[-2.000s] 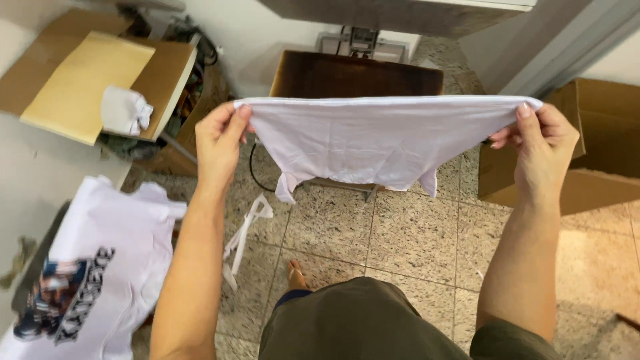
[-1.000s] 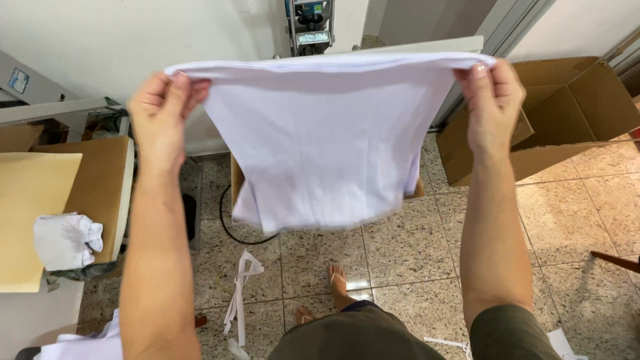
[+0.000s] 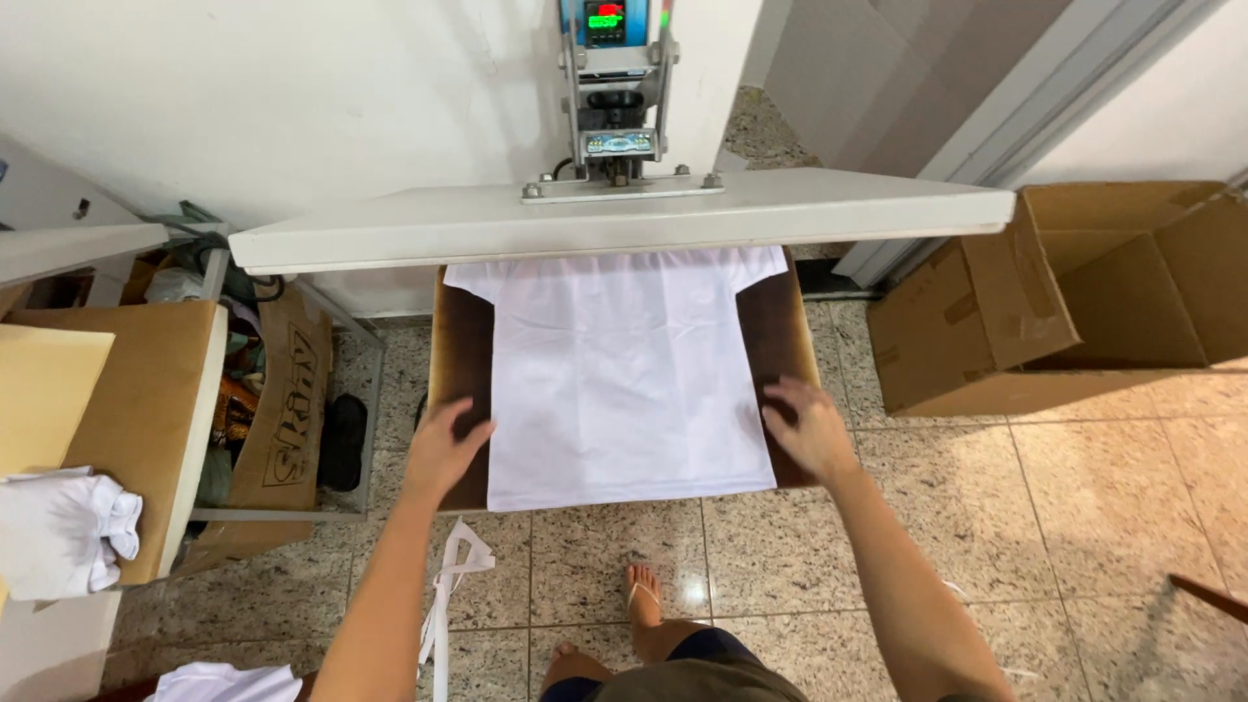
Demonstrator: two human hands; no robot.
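A white T-shirt [image 3: 629,390] lies flat on the brown lower platen [image 3: 460,351] of a heat press, its sleeves toward the back and its hem along the near edge. The raised white upper platen [image 3: 624,224] hides the collar end. At the shirt's left edge is my left hand [image 3: 448,448], fingers apart, holding nothing. My right hand [image 3: 807,429] is at the right edge with its fingers spread and nothing in it. Above the upper platen stands the press's metal linkage with a lit digital controller [image 3: 604,21].
On the left, a side table [image 3: 146,419] bears yellow sheets [image 3: 44,390] and a bundled white cloth [image 3: 63,531]. An open cardboard box [image 3: 936,331] stands at right. White strips [image 3: 448,585] lie on the tiled floor near my feet. More white fabric [image 3: 229,682] shows at lower left.
The white shirt, earlier held up and stretched between both hands, now lies on the lower platen. Both hands have let go of its hem and come down to its sides. The view has shifted.
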